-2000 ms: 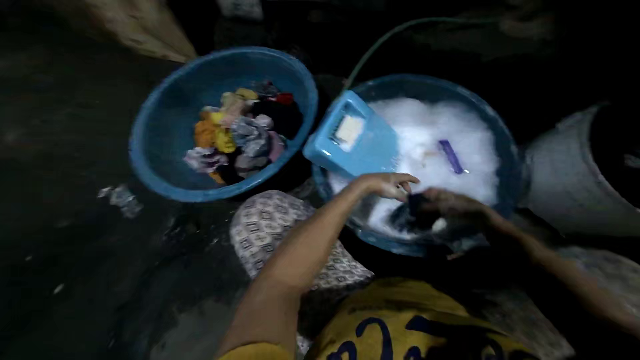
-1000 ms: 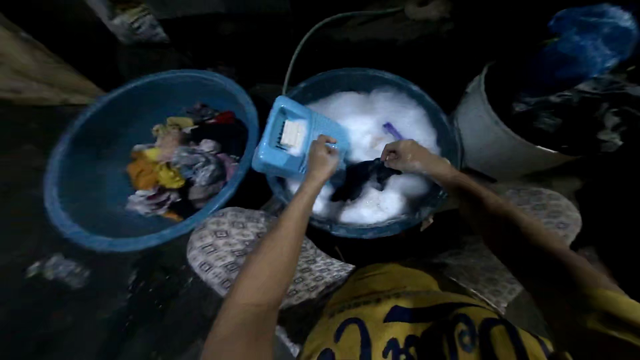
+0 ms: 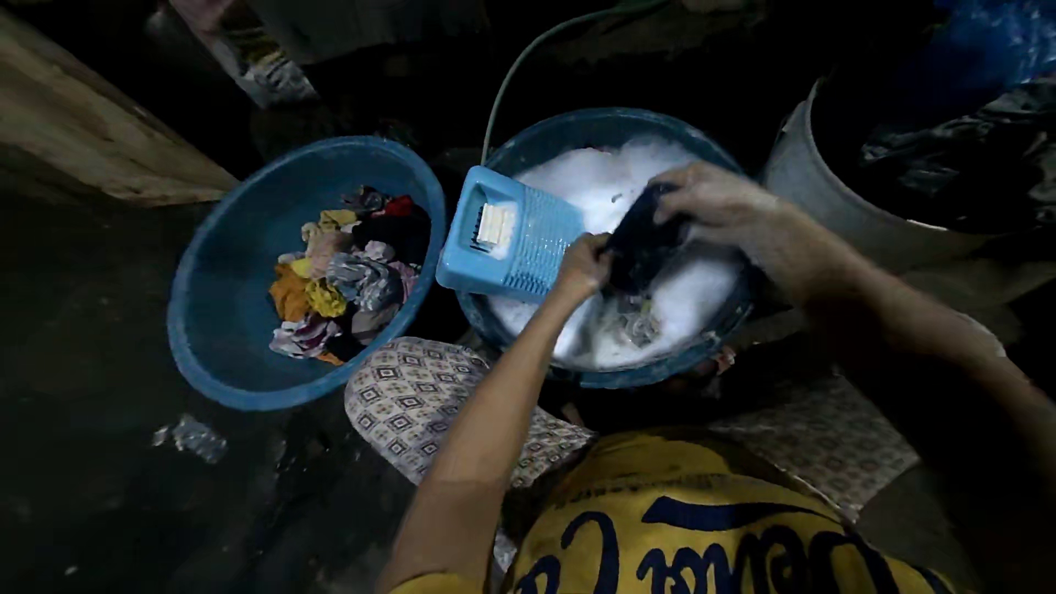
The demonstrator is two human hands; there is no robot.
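A dark wet cloth (image 3: 648, 239) is stretched between my hands above the suds. My left hand (image 3: 587, 262) grips its lower left side, next to the ribbed part of a light blue plastic washboard (image 3: 540, 235). My right hand (image 3: 709, 202), slightly blurred, holds the upper right side. The washboard lies across the left rim of a blue basin (image 3: 610, 375) full of white foam (image 3: 590, 177). A pale bar of soap (image 3: 496, 223) rests in the tray at the washboard's end. Below the cloth, something greyish in the foam is unclear.
Left of the foam basin stands another blue basin (image 3: 194, 330) with a heap of mixed clothes (image 3: 355, 272). A pale bucket (image 3: 866, 206) with dark contents is at the right. A green hose (image 3: 516, 66) runs behind. Crumpled clear plastic (image 3: 198, 437) lies on the dark floor.
The dark cloth, low over the foam a second ago, is now raised and spread between both hands. My left hand has moved off the washboard's edge onto the cloth.
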